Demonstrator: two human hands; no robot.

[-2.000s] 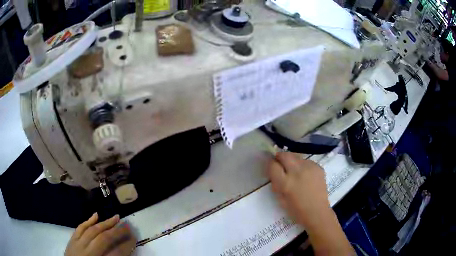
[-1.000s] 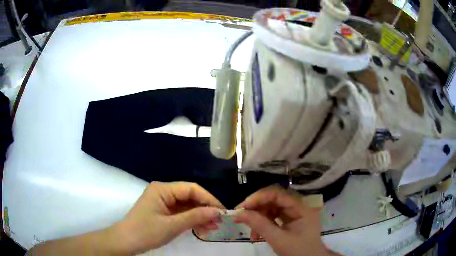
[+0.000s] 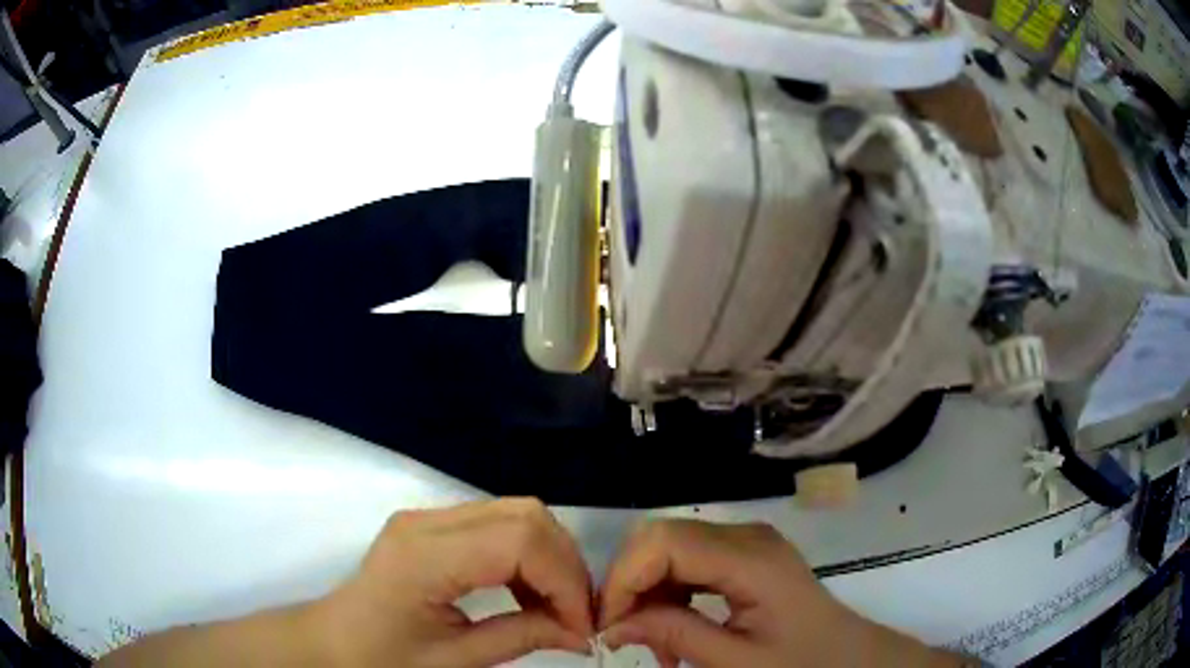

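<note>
A black fabric band (image 3: pixel 339 365) lies flat on the white table as a loop with a narrow gap, its right part running under the machine head (image 3: pixel 705 222). My left hand (image 3: pixel 457 587) and my right hand (image 3: pixel 731 594) meet at the bottom centre, in front of the band. Their fingertips pinch a tiny white label (image 3: pixel 599 645) between them. The label is mostly hidden by the fingers. Neither hand touches the band.
A lamp (image 3: pixel 564 248) on a flexible neck stands left of the head. Small pale scraps (image 3: pixel 1044 472) lie at right, beside a dark strip. A paper note (image 3: pixel 1138 372) is on the machine arm. Dark cloth (image 3: pixel 16 346) is at the far left edge.
The view has swung left from the machine arm to the band. My right hand has come from the scraps to meet my left hand. Both pinch the label, now lower in view.
</note>
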